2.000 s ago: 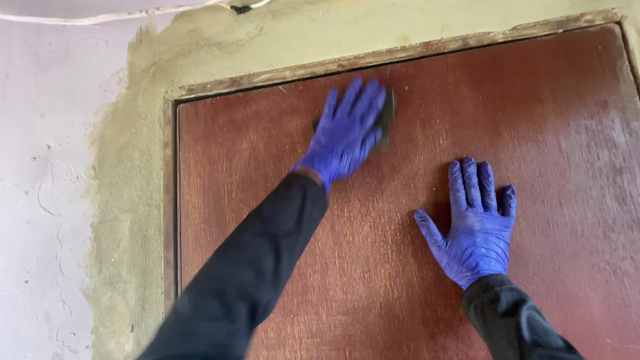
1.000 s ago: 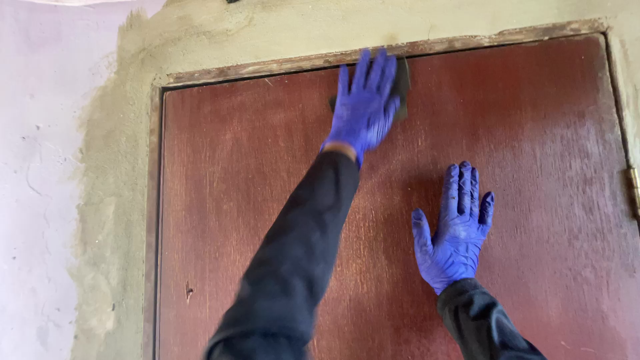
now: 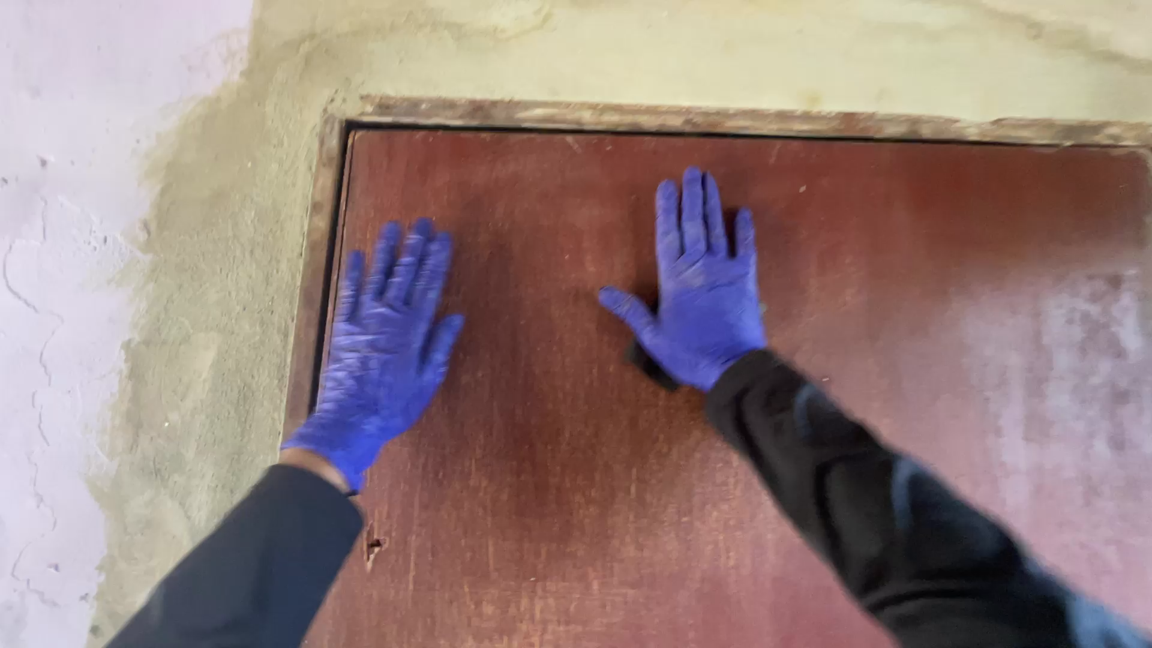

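My left hand (image 3: 382, 337), in a blue glove, lies flat near the upper left edge of a reddish-brown wooden door (image 3: 540, 432), fingers up and thumb out, with nothing seen in it. To its right, my gloved right hand (image 3: 697, 288) presses against the upper part of the door with its fingers spread. A dark pad (image 3: 652, 364) is held under the right palm; only its lower edge shows beside the base of the thumb, and its kind cannot be told.
A worn wooden door frame (image 3: 558, 114) runs along the top and left of the door. Around it is rough greenish plaster (image 3: 216, 297), with a cracked pale lilac wall (image 3: 63, 315) at far left. A small chip (image 3: 373, 547) marks the door's lower left.
The dark pad was under my left hand in both earlier frames and is now under my right. My left hand has moved left and down to the door's left edge.
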